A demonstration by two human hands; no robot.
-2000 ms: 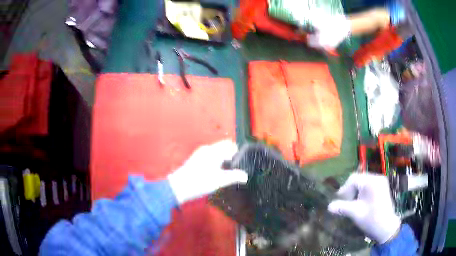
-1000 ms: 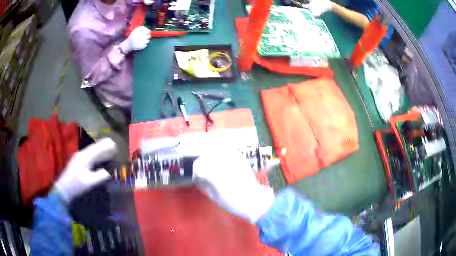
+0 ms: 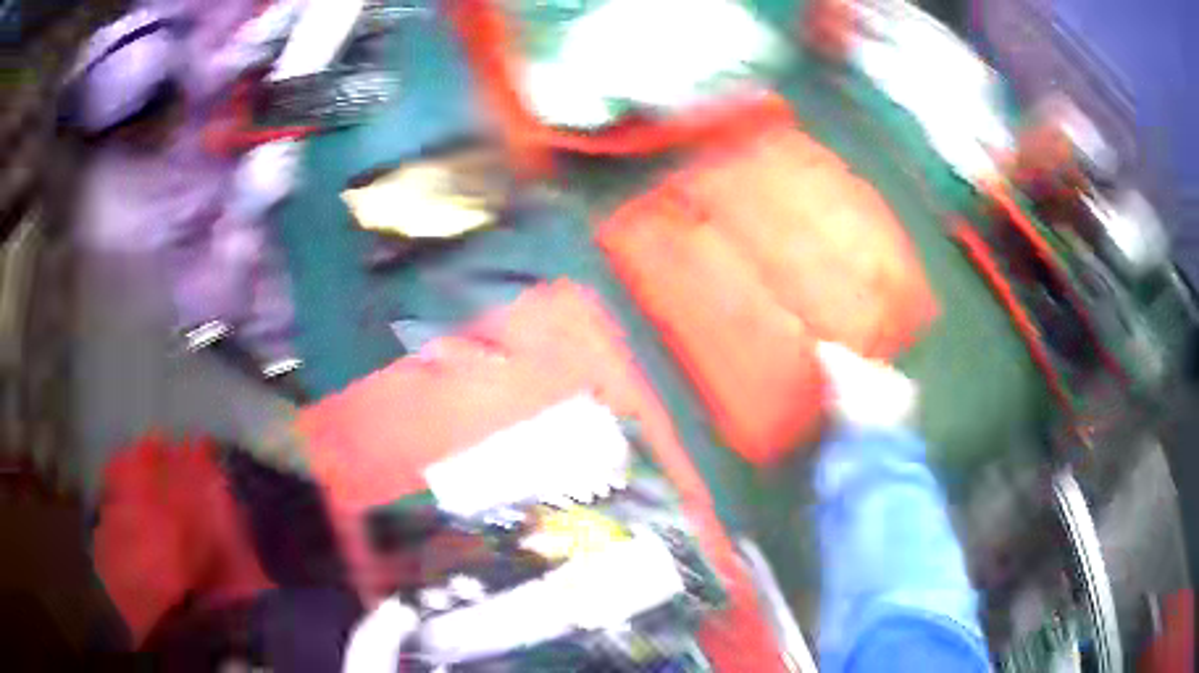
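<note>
The whole view is blurred. A power supply board (image 3: pixel 611 506) lies component side up over the near part of the red mat (image 3: pixel 460 394), with long pale heatsinks across it and a yellow block between them. My right hand (image 3: pixel 868 388), in a white glove, is away from the board at the near right edge of the orange-red mat (image 3: pixel 736 289). Its fingers are too blurred to tell if they hold anything. A white curved shape at the board's near left corner may be part of my left hand (image 3: pixel 379 640); its grip cannot be made out.
A black tray with yellowish paper (image 3: pixel 421 200) lies beyond the red mat, near blurred tools. A green-white board (image 3: pixel 644 59) is at the back. A person in a pinkish sleeve (image 3: pixel 171 210) is at far left. Red-edged boards (image 3: pixel 1019 296) stand at right; a metal rail (image 3: pixel 1085 565) is near right.
The view has turned and blurred. The board, earlier held tilted over the red mat, now lies lower in view with its component side showing. My right hand has left it and moved right to the orange-red mat.
</note>
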